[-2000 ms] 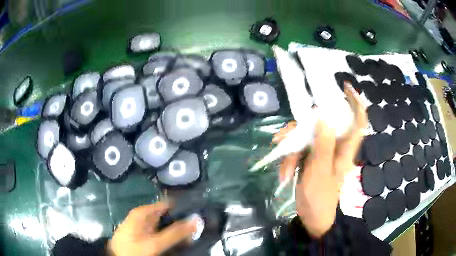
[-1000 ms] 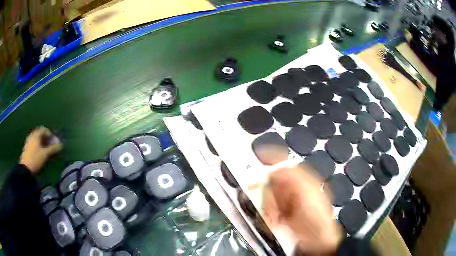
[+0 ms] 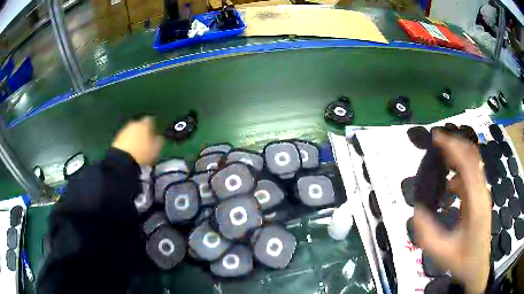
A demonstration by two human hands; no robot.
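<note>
My right hand [image 3: 468, 215] holds a matt black pad [image 3: 431, 178] raised over the white backing sheet [image 3: 382, 163], which carries rows of black pads. My left hand [image 3: 139, 140] is reached out over the green belt, blurred, with its fingertips turned away; a dark shape shows at its far edge, and whether it is held cannot be told. A black housing with a pale ring [image 3: 181, 126] lies just right of my left hand. A heap of grey-faced assemblies [image 3: 237, 216] lies in front of me. A white glue bottle [image 3: 341, 223] is between heap and sheets.
More housings [image 3: 339, 112] sit spaced on the belt at the right. A blue bin [image 3: 201, 37], a brown board and a red packet [image 3: 431, 33] lie beyond the belt's blue edge. A metal post [image 3: 64, 46] stands at the left. Another pad sheet [image 3: 7, 252] is at the far left.
The view has turned left. My right hand, earlier blurred over the pad sheet, now has a pad raised in it. My left arm is still reached out over the belt.
</note>
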